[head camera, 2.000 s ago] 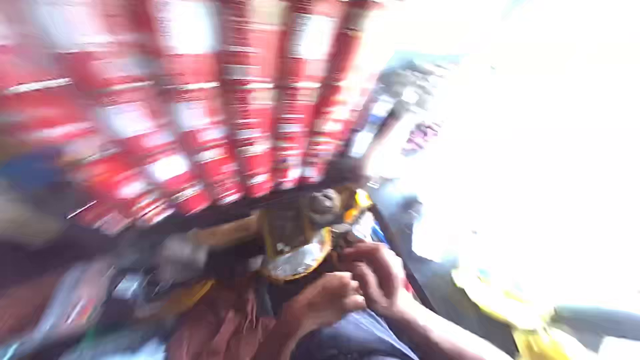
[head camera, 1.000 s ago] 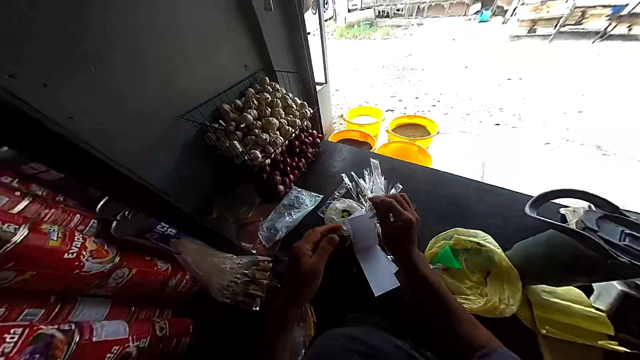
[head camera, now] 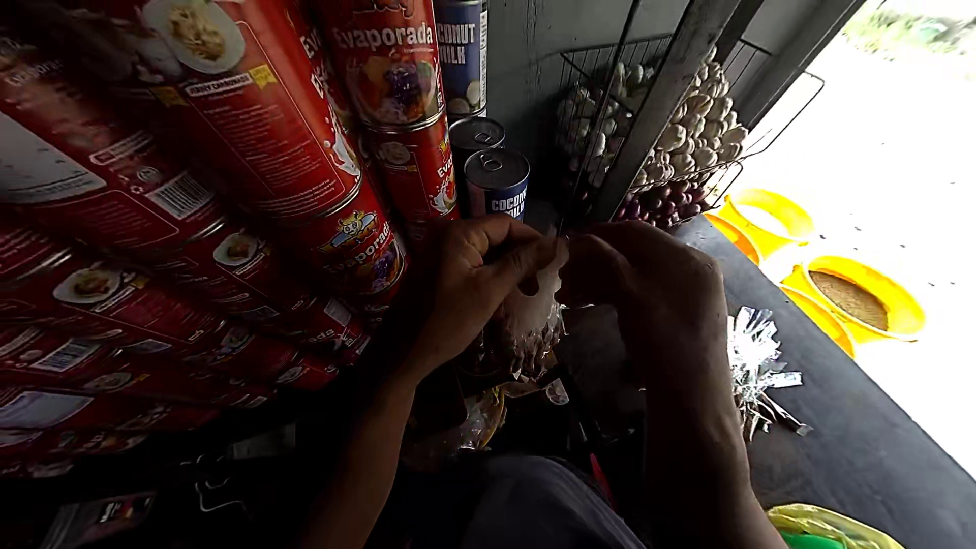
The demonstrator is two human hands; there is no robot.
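My left hand [head camera: 488, 282] and my right hand [head camera: 648, 267] meet in the middle of the view, their fingertips nearly together. Between them hangs a pale, thin plastic piece [head camera: 534, 305] with a hole near its top and a fringed lower part. My left thumb and fingers pinch its upper edge. The right fingertips are dark and partly hidden, so their hold cannot be made out. Cans of coconut milk [head camera: 497, 183] stand just behind my left hand. To the right of my right forearm, a bunch of clear plastic strips [head camera: 759, 370] lies on the dark counter [head camera: 854, 457].
Stacked red evaporada cans [head camera: 259, 114] fill the left side. A wire basket of garlic [head camera: 701, 122] hangs behind a metal post [head camera: 663, 99], with red onions [head camera: 663, 206] below. Yellow buckets [head camera: 907, 305] stand beyond the counter. A yellow plastic bag [head camera: 831, 522] is at the lower right.
The view has swung left toward the cans. The white sheet between my hands one second ago is no longer seen there; my hands are now at the fringed plastic, away from the strips on the counter.
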